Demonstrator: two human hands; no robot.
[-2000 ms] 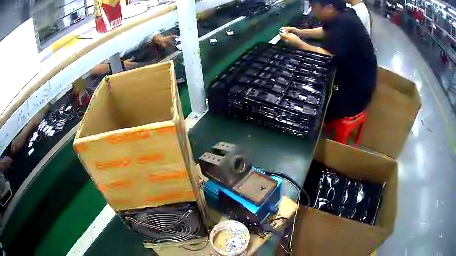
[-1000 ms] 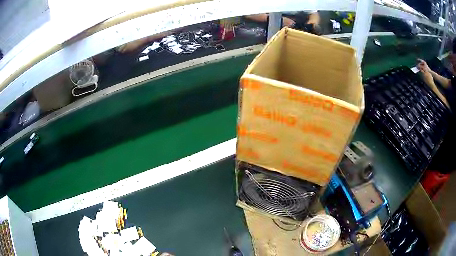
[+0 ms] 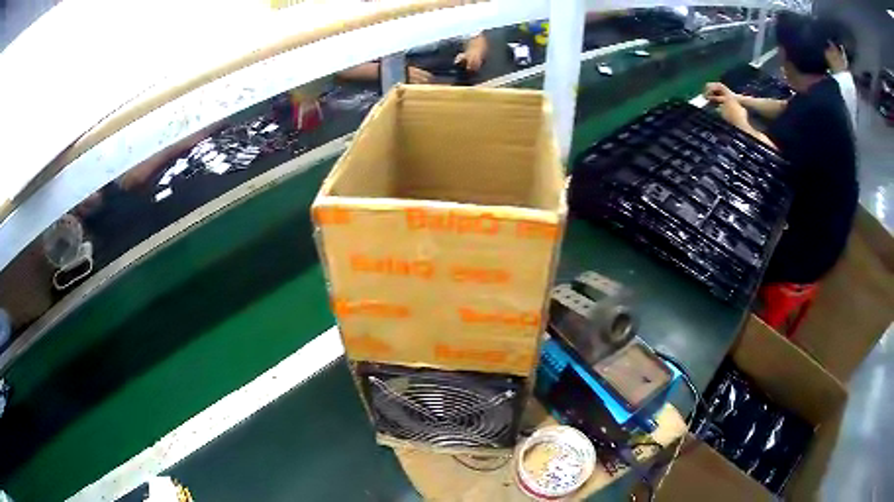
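Note:
Neither of my hands is in the picture. Nearest in front of me, a tall open cardboard carton [image 3: 441, 284] with orange marks stands above a black fume fan [image 3: 441, 410] with a round spiral grille. To its right is the blue soldering station [image 3: 608, 387] with a dark iron holder [image 3: 596, 319] on top. The white and red solder spool [image 3: 556, 463] lies in front of it on a brown cardboard mat [image 3: 431, 477]. A small part of the white LCD pile [image 3: 169, 490] shows at the bottom left edge.
The green conveyor belt [image 3: 186, 324] runs behind a white rail [image 3: 245, 407]. Stacked black trays [image 3: 686, 196] stand at the right beside a seated person [image 3: 819, 172]. An open carton [image 3: 833, 402] holding black items is at the lower right. Another person's hands [image 3: 473, 54] show across the line.
The view swung left, then partly back right. The carton, fan and station now sit nearer the middle than one second ago. Most of the LCD pile has left the picture at the bottom left.

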